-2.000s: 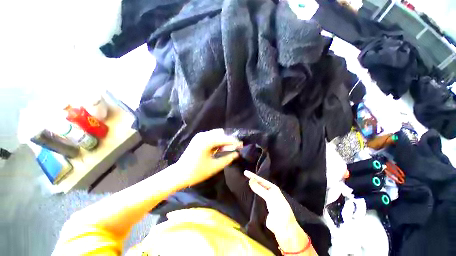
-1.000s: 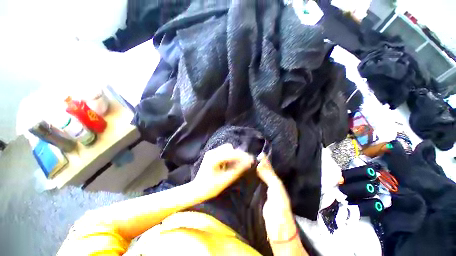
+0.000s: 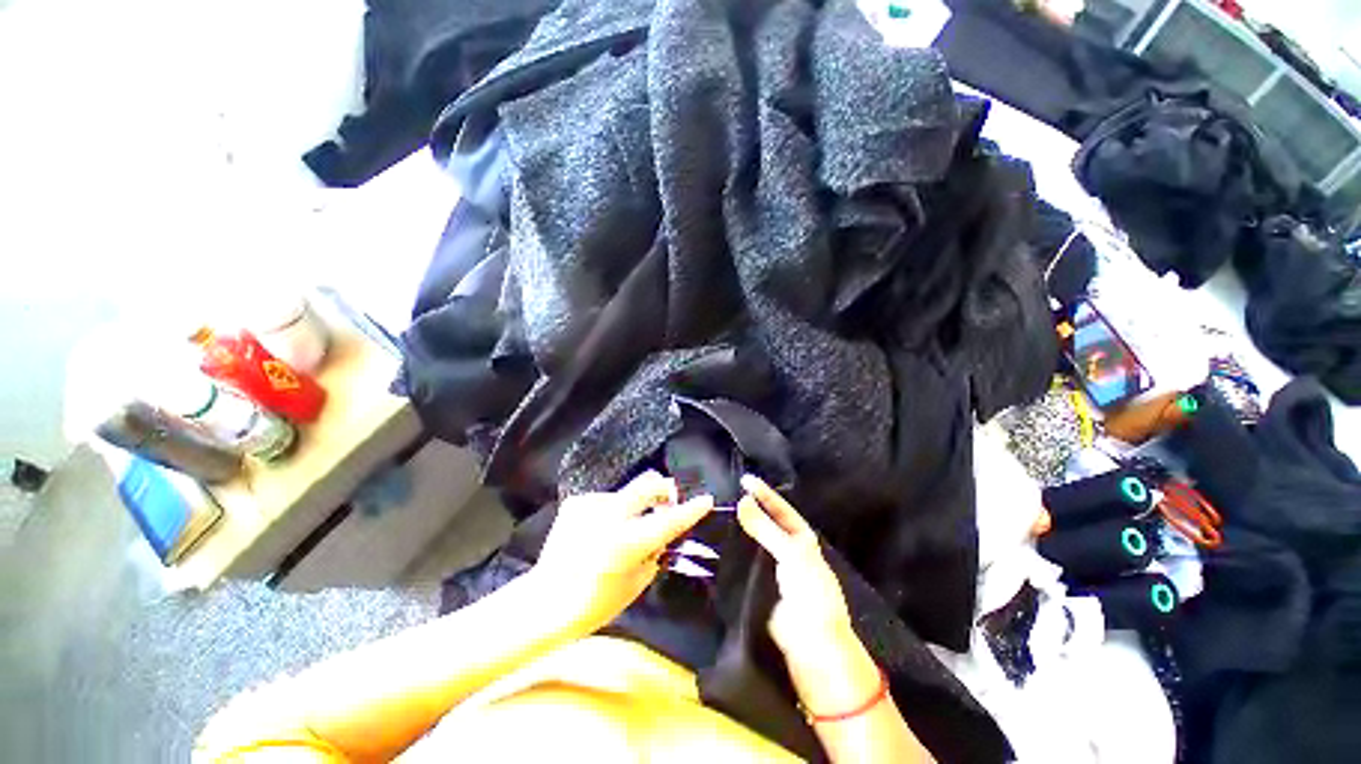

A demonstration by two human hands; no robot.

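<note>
The dark grey-black flecked coat (image 3: pixel 597 224) is heaped in front of me and over my lap, with smooth black lining (image 3: pixel 699 466) at my fingertips. My left hand (image 3: pixel 605 549) has thumb and finger pinched at the lining. Snips (image 3: pixel 690 558) with two short bright blades stick out below its fingers. A thin bright sliver, which looks like a needle (image 3: pixel 724 509), spans between both hands' fingertips. My right hand (image 3: pixel 803 575), red string on its wrist, has its fingertips closed at the cloth edge. Thread cannot be made out.
A small wooden cabinet (image 3: pixel 306 485) at left holds a red container (image 3: pixel 261 373) and bottles. At right are black thread cones (image 3: pixel 1093 545), orange-handled scissors (image 3: pixel 1190 512), a phone (image 3: pixel 1105 358) and a crumpled white bag (image 3: pixel 1097 694). Black garments (image 3: pixel 1179 172) lie farther right.
My hands, close together at the cloth a second ago, have drawn slightly apart and lower. The snips' blades and the sliver now show. The cloth edge has been turned to show the lining.
</note>
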